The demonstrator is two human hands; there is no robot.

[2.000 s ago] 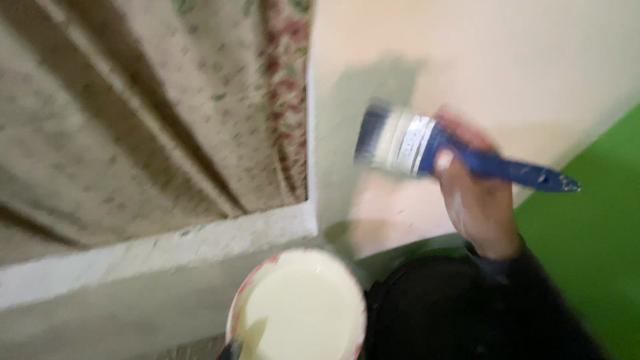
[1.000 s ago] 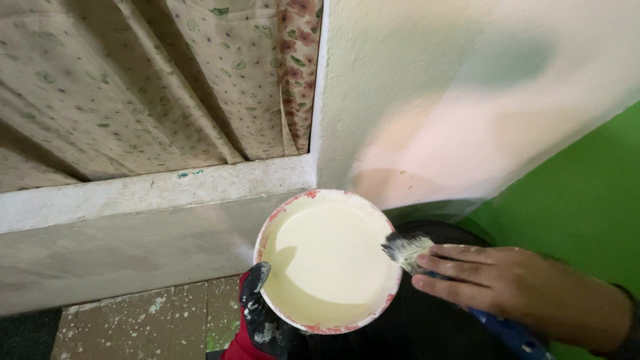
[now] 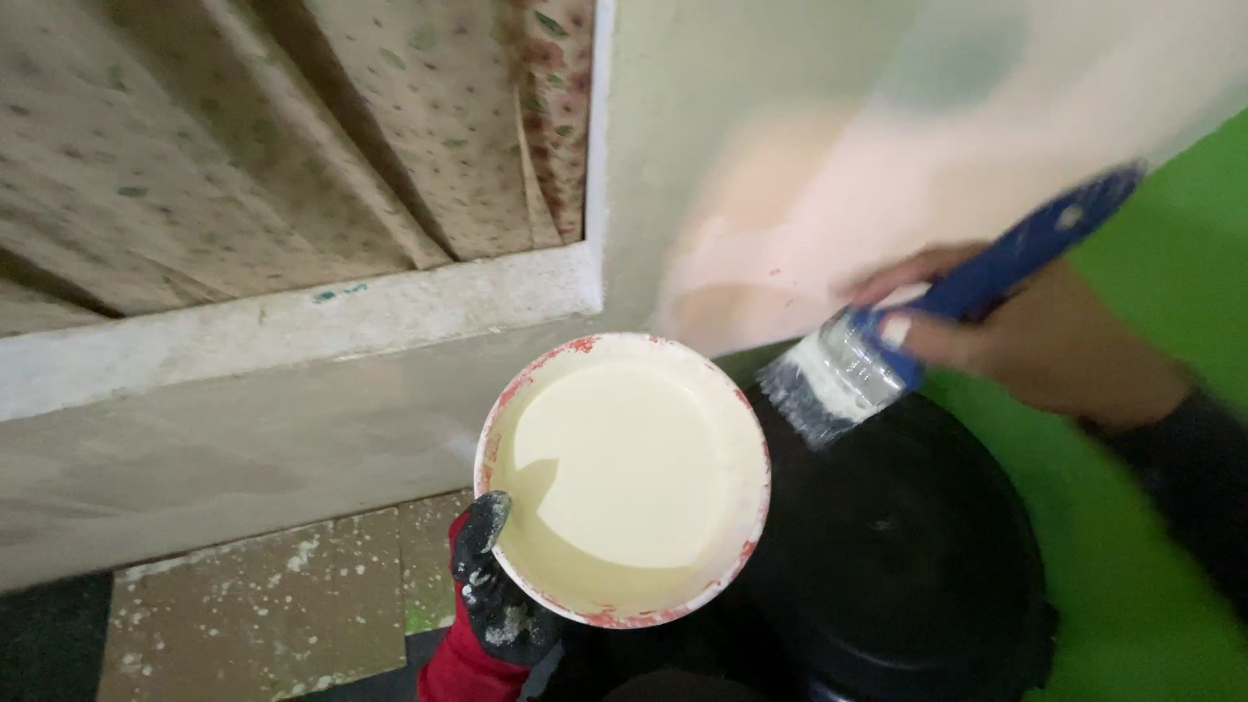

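My left hand (image 3: 502,595), in a black, paint-spotted glove with red at the wrist, grips the near left rim of a round paint bucket (image 3: 759,487). Pale cream paint (image 3: 634,458) fills much of it, and red smears mark the rim. My bare right hand (image 3: 1014,331) holds a flat paintbrush (image 3: 858,375) by its blue handle, the bristles pointing down and left. Those bristles are just right of the bucket, above a black round lid, and carry some whitish paint. The fingers of my left hand beneath the bucket are hidden.
A black lidded container (image 3: 897,546) stands at the lower right against a green wall (image 3: 1150,546). Behind the bucket is a pale wall (image 3: 741,214) with uneven patches. On the left, a floral curtain (image 3: 292,136) hangs above a white sill (image 3: 390,317). Paint-spattered cardboard (image 3: 263,604) covers part of the floor.
Two seconds ago the brush was up in front of the pale wall; one second ago its bristles were at the bucket's right rim. Now they are off the rim, with the handle pointing up and right.
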